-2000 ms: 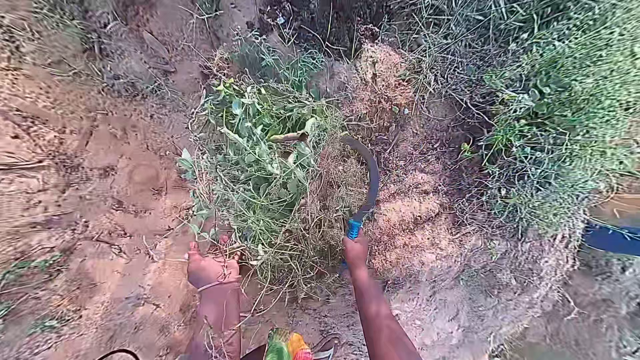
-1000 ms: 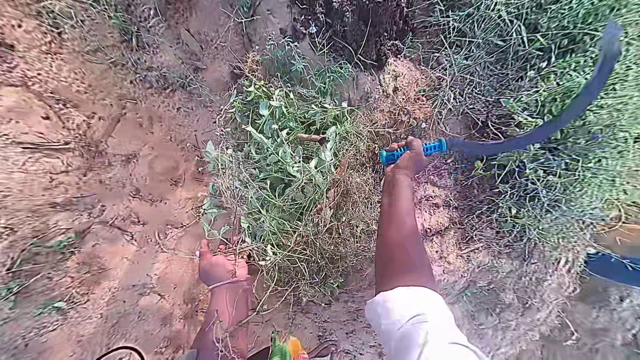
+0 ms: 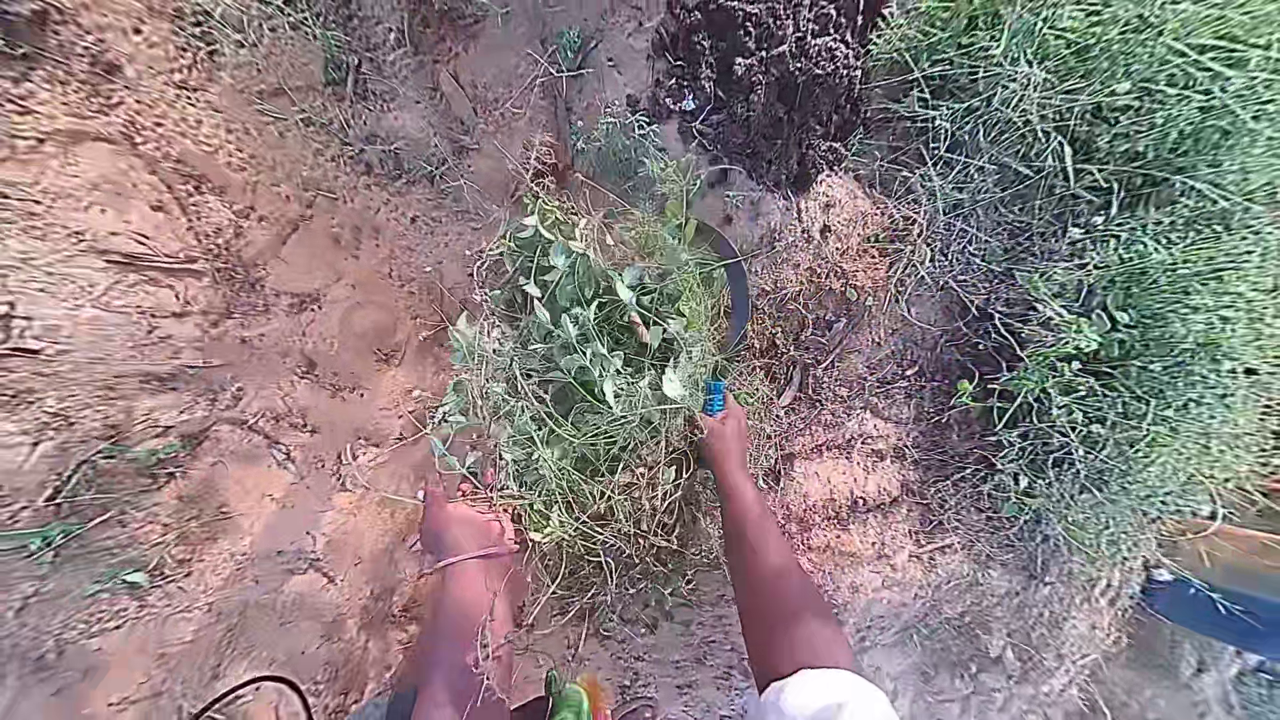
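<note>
A heap of cut green plants and vines [image 3: 590,350] lies on the wet soil between my hands. My right hand [image 3: 725,440] is closed around the blue handle of a sickle [image 3: 738,290]. Its dark curved blade runs up along the heap's right side, the tip hidden among the leaves. At the heap's lower left edge, my left hand [image 3: 465,525] grips some of the stems, its fingertips partly covered by them. A thin band circles the left wrist.
Tall green grass [image 3: 1150,250] grows along the right side. Dark clumped soil [image 3: 770,80] is at the top, and muddy ground [image 3: 330,330] spreads on the left. A dark blue object [image 3: 1215,615] lies at the lower right.
The sickle was swung out to the right over the grass one second ago; now its blade is back against the heap. My left hand remains at the heap's lower left.
</note>
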